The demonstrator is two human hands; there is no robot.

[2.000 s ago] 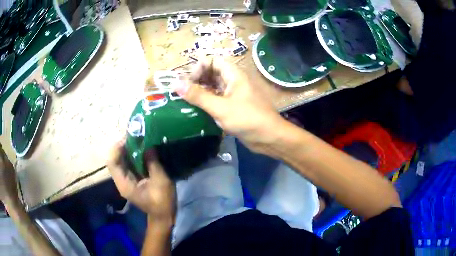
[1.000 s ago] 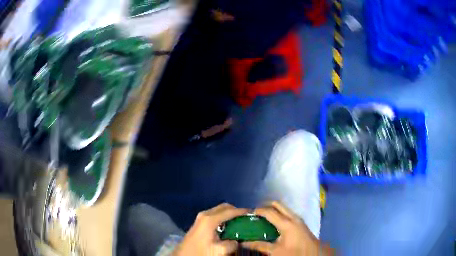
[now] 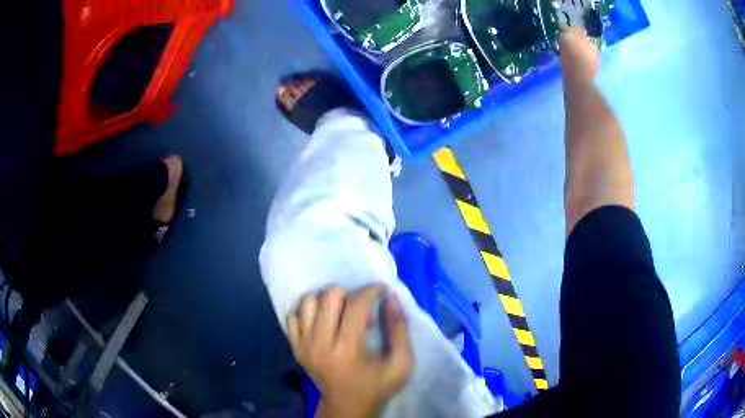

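Note:
My right arm stretches up to the blue crate at the top. My right hand (image 3: 578, 47) is at a green shell (image 3: 604, 20) in the crate's right part. It is small and its fingertips are unclear, so I cannot tell whether it grips the shell. Other glossy green shells (image 3: 433, 86) with silvery rims and dark hollows lie in the crate. My left hand (image 3: 351, 339) rests on my light-coloured trouser leg, empty, with its fingers bent and thumb apart.
The blue crate (image 3: 384, 118) stands on the blue floor beside yellow-black tape (image 3: 490, 253). A red stool (image 3: 122, 24) is at the upper left. Another person's foot (image 3: 169, 189) is at the left. Blue plastic (image 3: 429, 273) shows beside my leg.
The view has swung from the bench to the floor and crate. The green shell is out of my left hand. My hands have parted, with my right arm extended to the crate.

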